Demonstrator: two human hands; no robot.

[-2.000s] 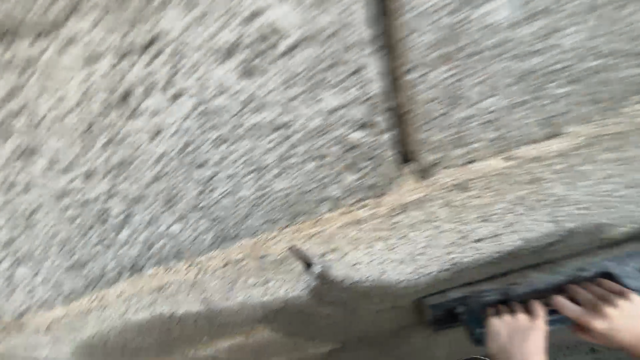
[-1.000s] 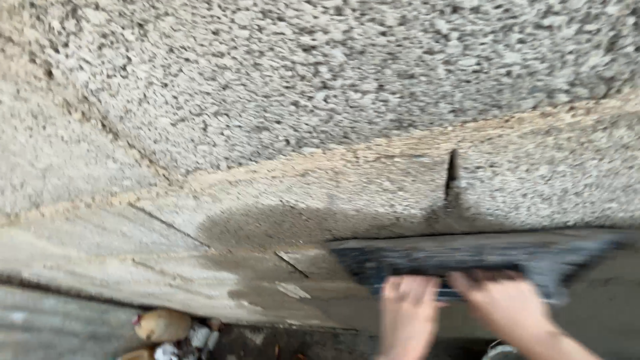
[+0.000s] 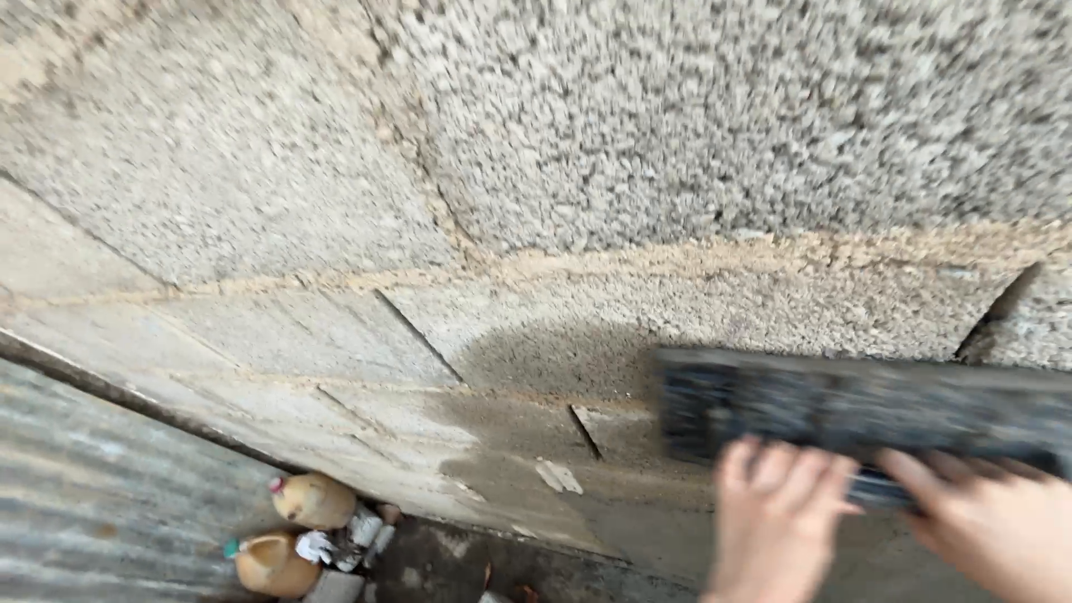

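A long dark plastering float (image 3: pixel 863 402), blurred and smeared with grey, lies along the lower right of a concrete block wall (image 3: pixel 712 126). My left hand (image 3: pixel 779 511) has its fingers curled over the float's handle. Right beside it, my right hand (image 3: pixel 980 511) grips the same handle. Darker, damp-looking patches (image 3: pixel 561 356) mark the blocks left of the float, and smooth grey plaster (image 3: pixel 636 528) shows below it. Open vertical joints (image 3: pixel 586 431) run between some blocks.
A corrugated metal sheet (image 3: pixel 126 486) meets the wall at the lower left. Two yellowish plastic jugs (image 3: pixel 314 500) (image 3: pixel 276 565) stand in that corner among white scraps and rubble. Dark ground (image 3: pixel 444 561) runs along the wall's foot.
The view has shifted, bringing the metal sheet and jugs further into sight. Both hands stay on the float, which has changed its tilt against the wall.
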